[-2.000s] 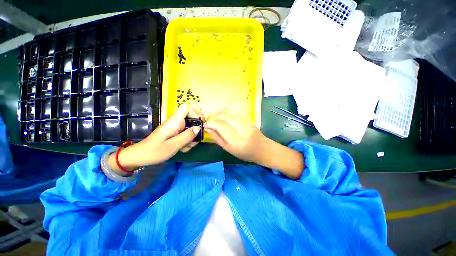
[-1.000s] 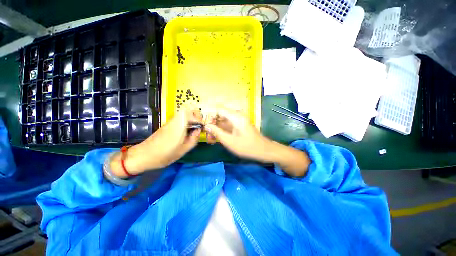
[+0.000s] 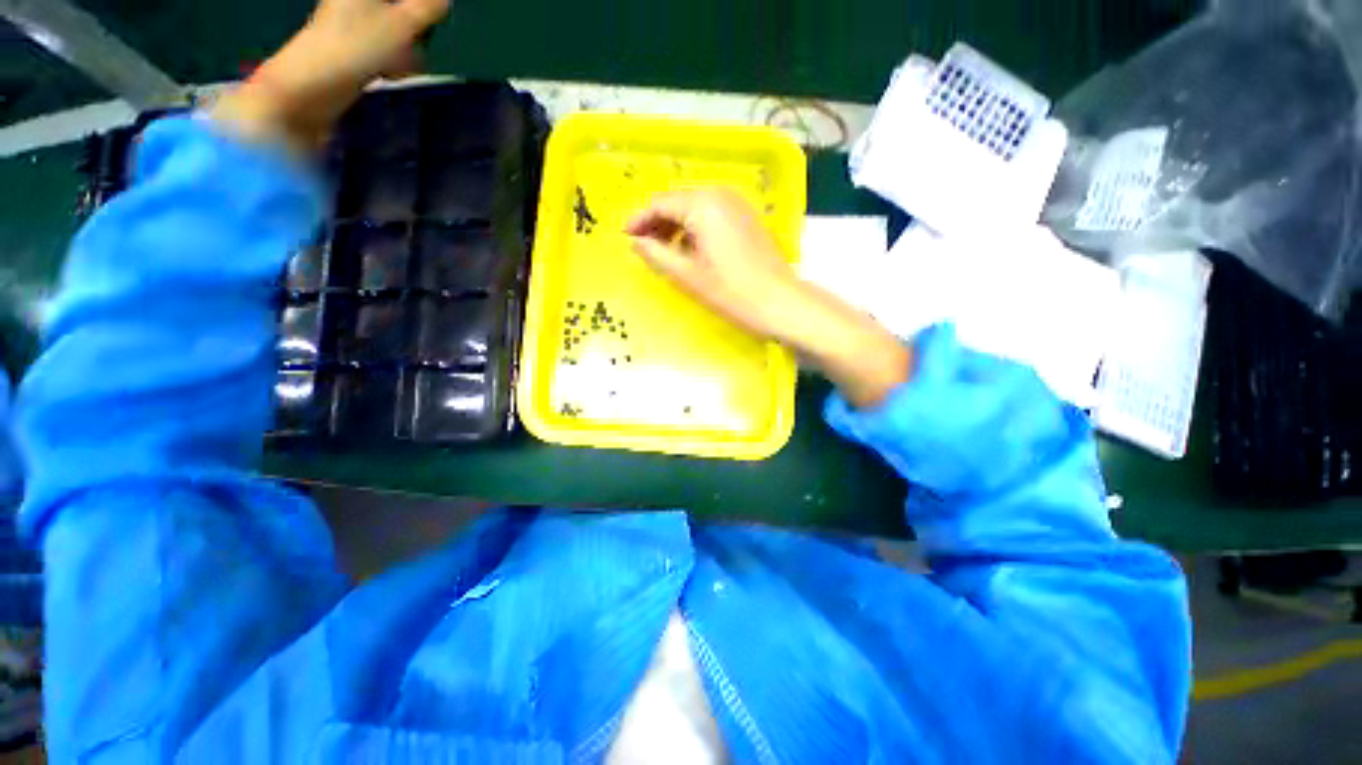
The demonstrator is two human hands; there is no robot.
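My left hand [image 3: 351,53] is stretched out at the top left, over the far edge of the black blister tray [image 3: 411,247], near the green belt. Its fingers are bent downward at the picture's upper rim; whether they hold anything is hidden. My right hand [image 3: 699,251] is above the upper middle of the yellow tray [image 3: 672,426], thumb and fingertips close together. Any tiny part between them is too small to tell. Small dark parts [image 3: 595,326] lie in clusters at the yellow tray's left side.
White paper sheets [image 3: 1023,307] lie right of the yellow tray. White gridded trays [image 3: 978,112] are at the upper right, another [image 3: 1158,351] farther right. A clear plastic bag [image 3: 1225,135] and dark stacked trays [image 3: 1285,381] stand at the far right. A rubber band [image 3: 807,120] lies behind the tray.
My hands have parted. The left moved far up and left beyond the blister tray; the right moved up over the yellow tray. The black housing no longer shows between them. The view has shifted slightly.
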